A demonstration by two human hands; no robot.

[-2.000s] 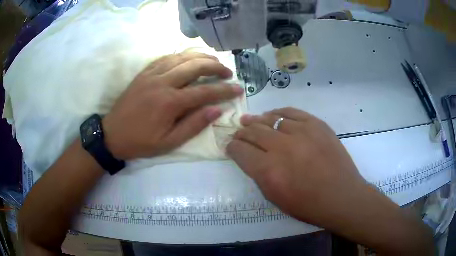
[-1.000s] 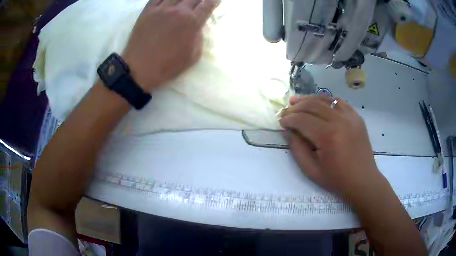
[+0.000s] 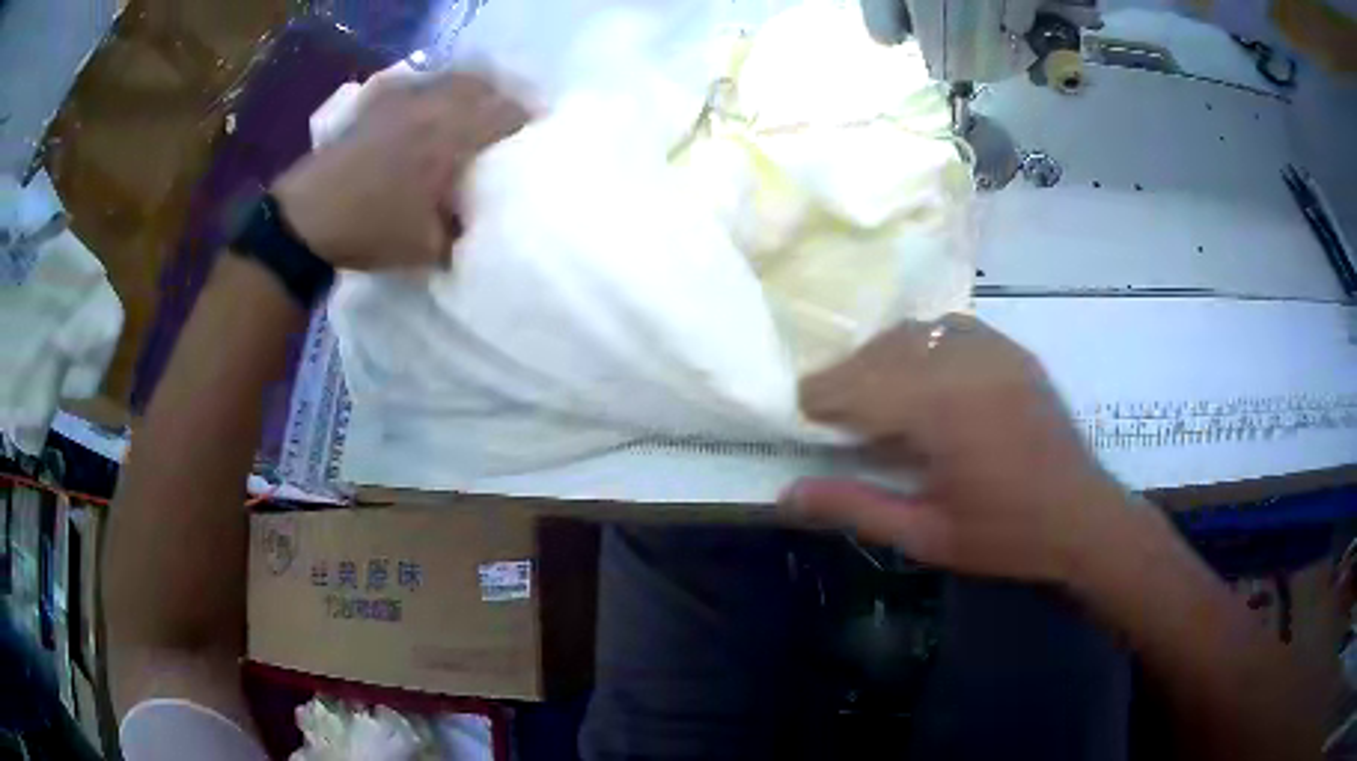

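Observation:
The cream garment piece lies bunched and blurred across the table, glaring white under the lamp, with a yellower fold on its right. My left hand, with a dark watch at the wrist, grips the cloth at its upper left. My right hand is at the cloth's lower right, fingertips against its edge and thumb spread away below. The sewing machine head stands at the top right. The needle area is at the cloth's right edge; whether cloth is under the foot cannot be told.
A ruler tape runs along the table's front edge. Dark slim tools lie at the far right. A cardboard box is below the table, above a red-edged box holding cream pieces. Cream cloth also shows at far left.
The view has shifted left and down. My left hand has moved to the cloth's left side and taken hold. My right hand has moved away from the needle, towards the front edge. The cloth is more bunched.

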